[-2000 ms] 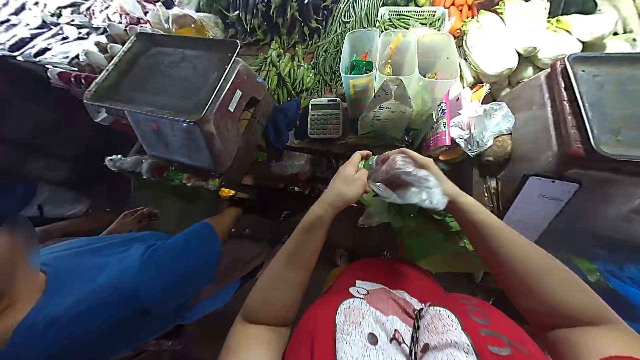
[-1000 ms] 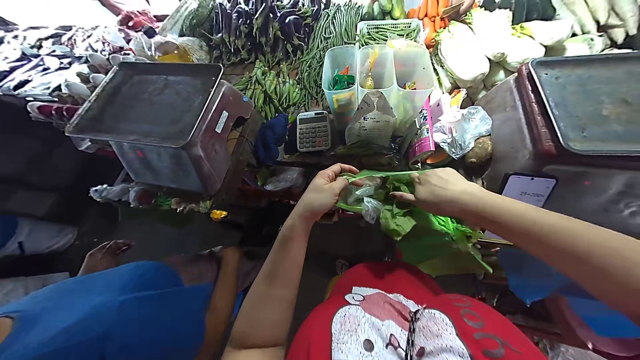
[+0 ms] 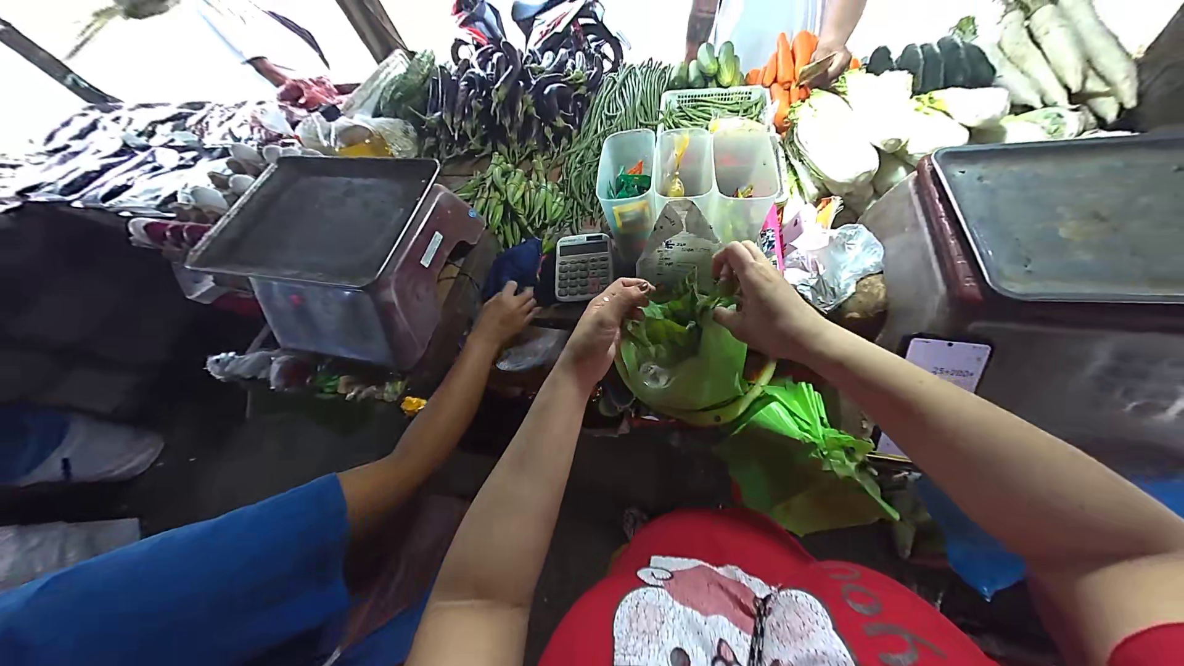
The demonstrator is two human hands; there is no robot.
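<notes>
A green plastic bag (image 3: 689, 375) hangs upright between my hands, with leafy greens (image 3: 680, 324) at its mouth and something in clear plastic low inside it. My left hand (image 3: 606, 328) pinches the left side of the bag's mouth. On the right side, my right hand (image 3: 763, 305) grips the rim by the leaves. A bundle of empty-looking green plastic bags (image 3: 805, 453) hangs just right of the filled one. Behind the bag stand clear plastic containers (image 3: 684, 176) and a calculator (image 3: 584, 267).
A co-worker's hand (image 3: 506, 313) rests beside a dark blue cloth (image 3: 514, 266) on the left. Weighing scales with metal trays (image 3: 319, 222) (image 3: 1073, 222) flank the stall. A phone (image 3: 945, 363) leans at the right. Eggplants (image 3: 523, 88), carrots (image 3: 786, 69) and cabbages (image 3: 837, 139) lie behind.
The clear plastic bundle that was in my hands two seconds ago now appears inside the green bag. The bag's mouth has been raised and opened. The co-worker's hand has moved up to the blue cloth.
</notes>
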